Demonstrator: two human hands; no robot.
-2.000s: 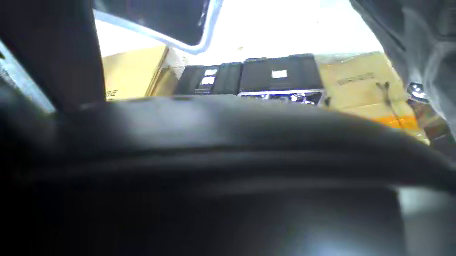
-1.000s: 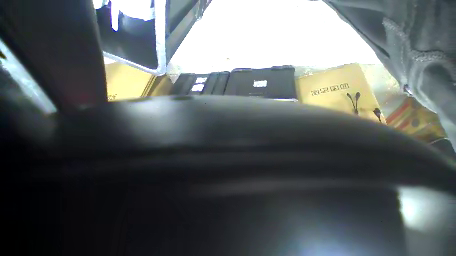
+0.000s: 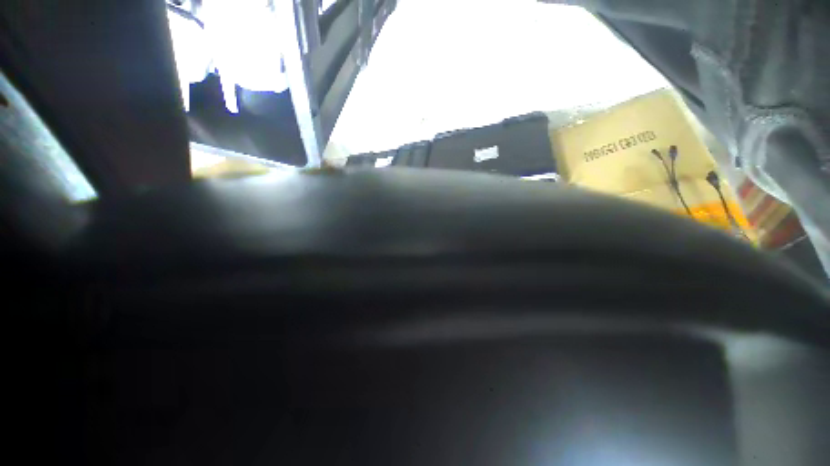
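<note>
A large dark curved housing (image 3: 409, 300), blurred, fills the lower picture and hides what lies below. Neither of my hands can be seen. Beyond the housing's top edge, a black crate (image 3: 514, 146) with a small white label shows at the centre. Another black piece with a white label (image 3: 384, 161) is to its left. At the upper left is an open dark crate (image 3: 314, 109) with a pale rim. Overexposed white things (image 3: 241, 45) show in it, too bright to make out.
A brown carton (image 3: 614, 150) with printing stands right of the crates. Thin dark leads (image 3: 673, 173) lie over it, near orange tape (image 3: 719, 216). Grey clothing (image 3: 728, 64) fills the upper right. Part of another carton (image 3: 218, 167) shows at the left. The floor is overexposed.
The pale-rimmed crate at the upper left reaches lower and shows more of its white contents. The left carton is mostly hidden now. The right carton sits slightly higher, with orange tape showing again.
</note>
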